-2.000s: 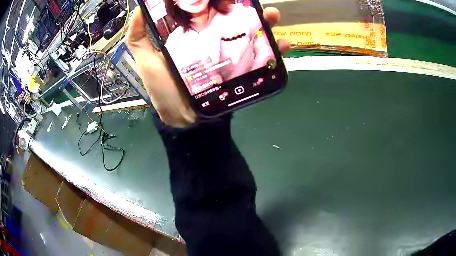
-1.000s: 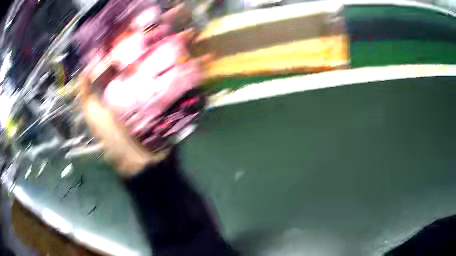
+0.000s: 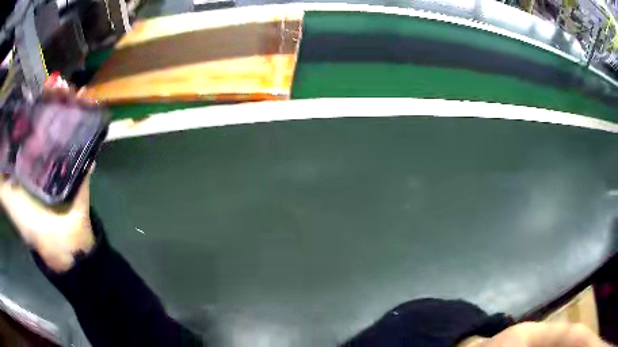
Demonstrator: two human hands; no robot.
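My left hand [image 3: 51, 227] is at the left edge of the picture, raised above the bench and shut on a smartphone [image 3: 57, 146]. The phone is tilted, its screen lit but blurred, with its left part close to the picture's edge. My right hand [image 3: 542, 337] shows at the bottom right, cut off by the lower edge. Only its back or wrist part shows below a black sleeve; its fingers are hidden.
The dark green bench [image 3: 305, 203] spreads in front of me. Beyond its white rail [image 3: 379, 107] runs a green belt [image 3: 434, 64] with a brown-orange carton [image 3: 203, 57] on it at the left. A cardboard box [image 3: 576, 310] is below the bench edge at the right.
The view has swung to the right, so the phone, my left hand and the carton now sit further left. My right hand has come into the picture at the bottom right.
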